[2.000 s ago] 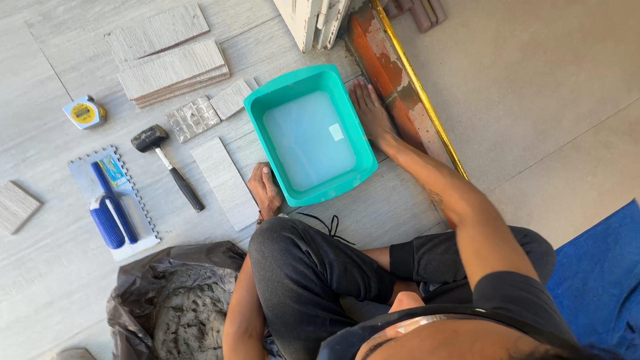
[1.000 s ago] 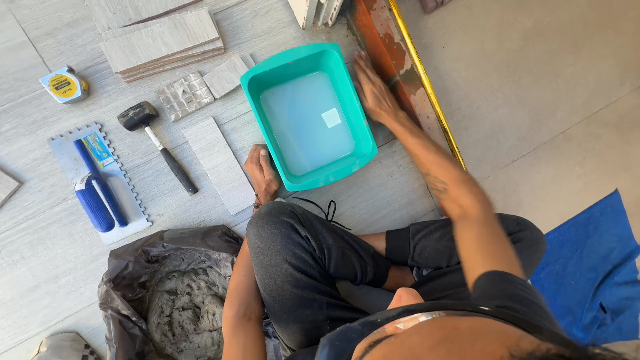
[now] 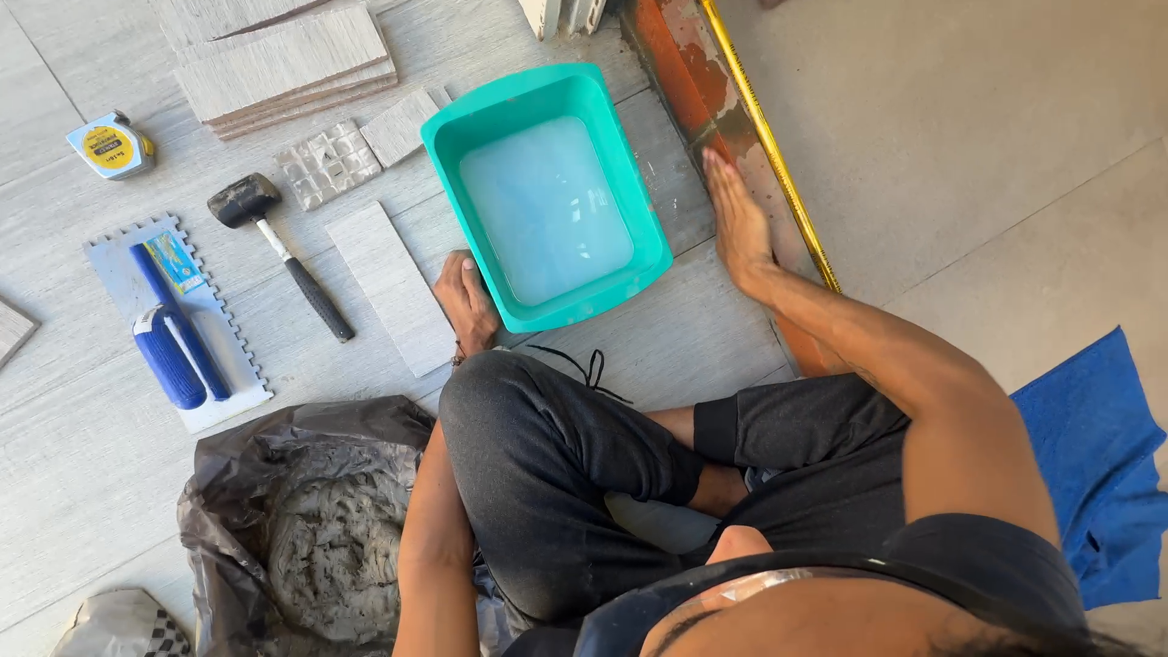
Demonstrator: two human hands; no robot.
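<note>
My left hand (image 3: 467,297) rests by the lower left corner of a teal plastic basin (image 3: 507,315), its fingers curled and partly hidden. Milky, bluish liquid (image 3: 543,201) lies in the basin. To the basin's right, my right hand (image 3: 739,219) is laid flat with straight fingers along the inner side of a brick edging (image 3: 671,68), holding nothing. A yellow strip with markings (image 3: 771,151) runs along this edging. Left of my left hand lies a narrow grey tile piece (image 3: 392,287); a rubber mallet (image 3: 278,246) lies beyond it.
On the floor are a notched trowel (image 3: 178,324), a tape measure (image 3: 111,146), stacked tile pieces (image 3: 283,73), a small mosaic-like piece (image 3: 328,164) and a blue cloth (image 3: 1086,456). A dark plastic bag (image 3: 219,511) holds grey mortar (image 3: 333,547) beside my left arm.
My right hand has moved from beside the basin's right rim to the brick edging, and a gap now shows between hand and basin. The left hand remains near the basin's lower left corner.
</note>
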